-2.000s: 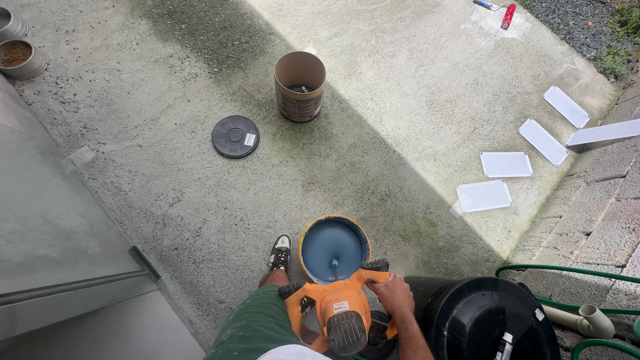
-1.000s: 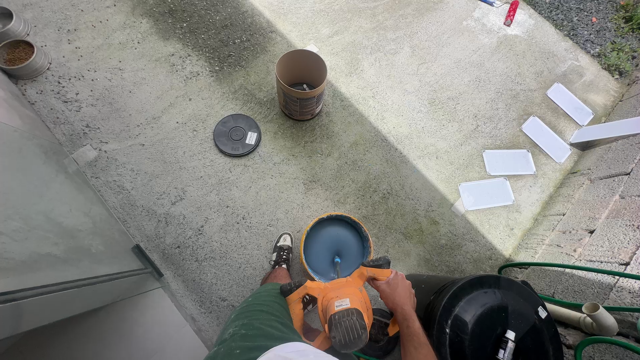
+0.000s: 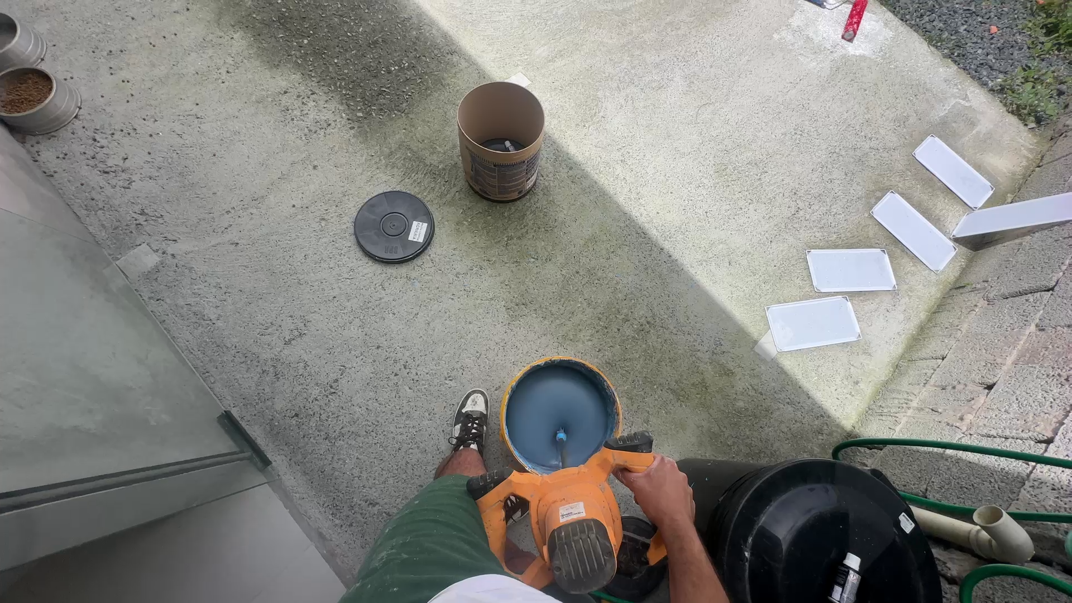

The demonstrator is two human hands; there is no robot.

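An orange electric paddle mixer (image 3: pixel 578 519) is upright over a yellow-rimmed bucket (image 3: pixel 504 410). Its shaft enters the blue-grey liquid (image 3: pixel 548 402), whose surface dips around it. My right hand (image 3: pixel 662 494) is closed on the mixer's right handle. At the left handle no hand shows; my left hand is hidden or outside the frame. Beyond the bucket stands an open brown cardboard drum (image 3: pixel 501 172) with something dark at its bottom. A round black lid (image 3: pixel 394 226) lies flat on the concrete to the left of that drum.
A black lidded barrel (image 3: pixel 821 536), with a small tube (image 3: pixel 847 578) on it, stands at my right beside a green hose (image 3: pixel 963 452) and a plastic pipe (image 3: pixel 988 534). Several white panels (image 3: pixel 812 323) lie near the block wall (image 3: pixel 1005 352). Metal bowls (image 3: pixel 42 105) are far left; my shoe (image 3: pixel 471 423) is beside the bucket.
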